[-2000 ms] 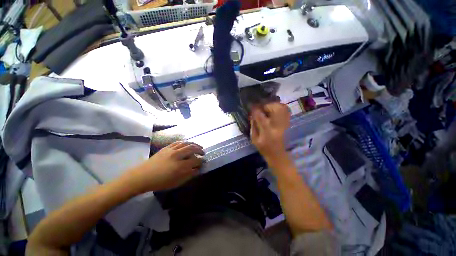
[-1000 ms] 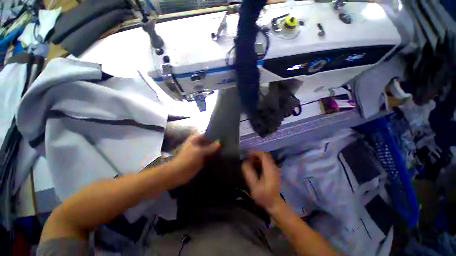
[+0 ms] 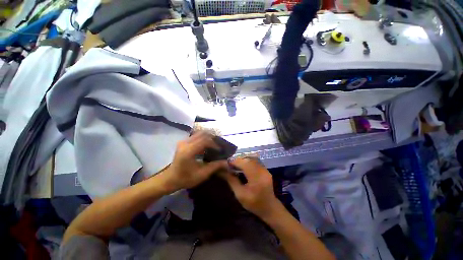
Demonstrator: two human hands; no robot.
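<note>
My left hand (image 3: 195, 158) holds a small dark grey piece (image 3: 221, 148) at the table's front edge, its fingers bent over it. My right hand (image 3: 250, 182) is close beside it, fingertips at the piece's lower edge; whether they pinch it or a small tool is unclear. The light grey panel (image 3: 132, 127) with a narrow dark strip lies bunched left of my hands. The presser foot and needle (image 3: 231, 105) are behind my hands, under the lamp, with no dark piece beneath them.
The white sewing machine (image 3: 243, 56) spans the back. A navy cloth roll (image 3: 288, 71) hangs over it. A ribbed grey-brown bundle (image 3: 299, 124) lies beneath its arm. Dark folded pieces (image 3: 132, 20) lie back left. A blue crate (image 3: 420, 193) and pale pieces (image 3: 325, 195) are at lower right.
My right hand first drew back from the ribbed bundle. The dark piece, earlier stretched flat towards me, is now folded or bunched between my hands, which have come together. The view has shifted left.
</note>
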